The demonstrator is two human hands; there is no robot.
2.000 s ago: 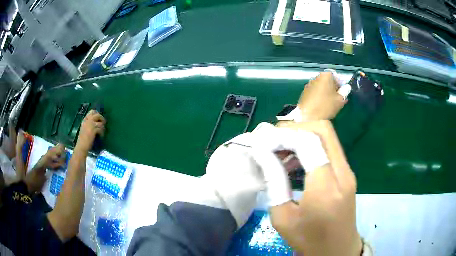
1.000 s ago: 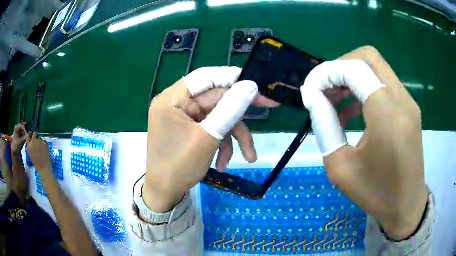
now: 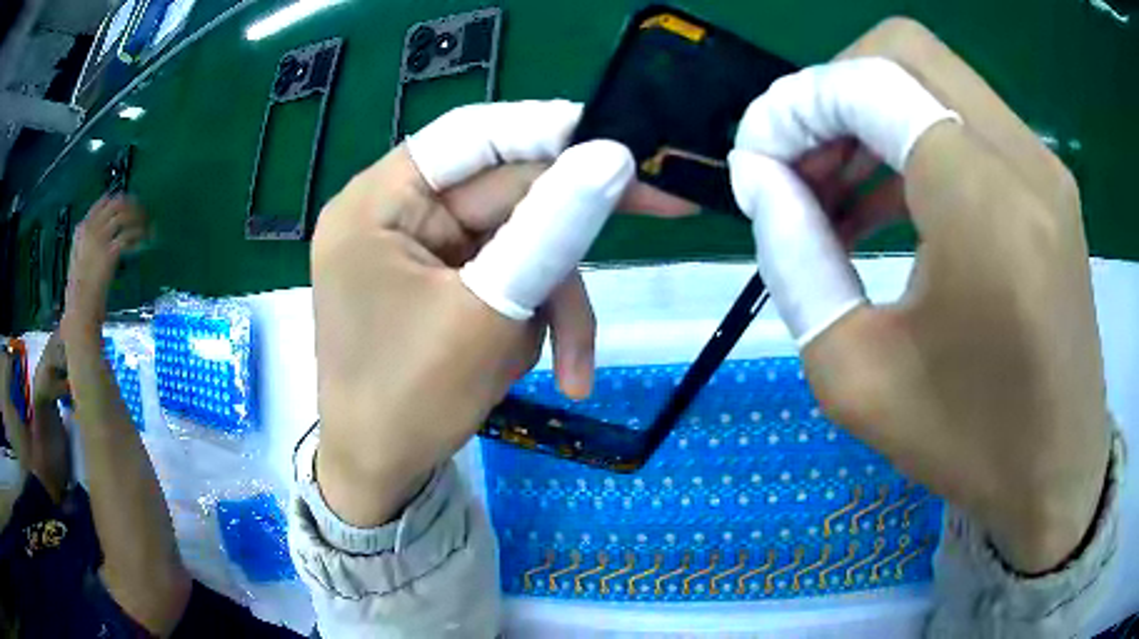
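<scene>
My left hand (image 3: 450, 287) grips a black phone middle frame (image 3: 662, 100) by its solid upper end, with white cots on thumb and finger. The frame is tilted, and an orange patch shows at its top corner. My right hand (image 3: 937, 275), also in white finger cots, has thumb and forefinger together at the frame's right edge. A thin orange-gold flex cable (image 3: 685, 159) lies on the black end and runs to my right fingertips, which hide its end. The blue carrier sheet (image 3: 712, 499) lies below, with gold strips along its lower rows.
Two phone frames lie on the green conveyor belt (image 3: 356, 187). Bagged blue flex sheets (image 3: 206, 362) lie at the left on the white table covering (image 3: 281, 331). Another person's arm (image 3: 119, 474) reaches over the belt at the far left.
Both hands were over the belt; they now hold the frame above the blue sheet, fingers at the flex. Since one second ago the frame sits slightly higher in view, and the belt frames moved left.
</scene>
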